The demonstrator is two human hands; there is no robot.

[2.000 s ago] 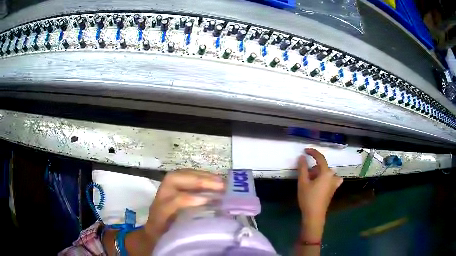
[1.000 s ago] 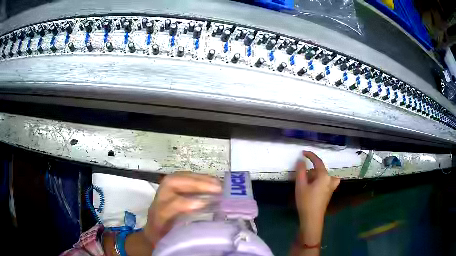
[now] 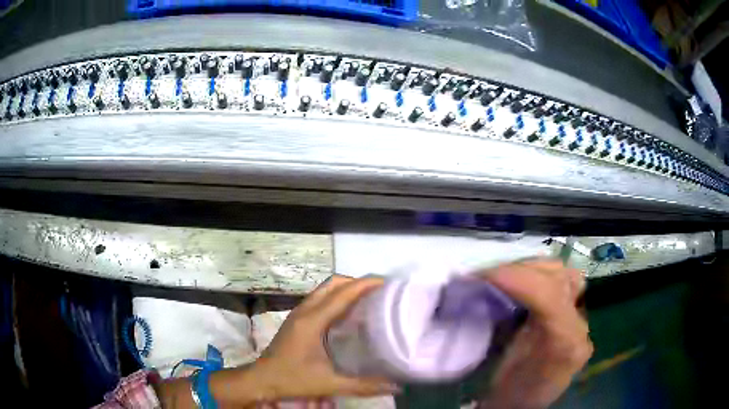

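Observation:
A bottle with a pale lilac lid and a purple flap is at the lower middle, blurred. My left hand is wrapped around its body from the left, with a blue strap on the wrist. My right hand is at the lid's right side, its fingers over the purple flap; blur hides exactly how they touch it. The bottle is tilted, its lid towards the right.
A long row of circuit boards lies behind a silver-grey rail. A blue bin is at the top. White paper lies on the chipped near ledge. A clear bag is at the top right.
The bottle has tilted and moved right and up. My right hand has come from above the paper's edge to the lid. The view has shifted, and more of the blue bin shows.

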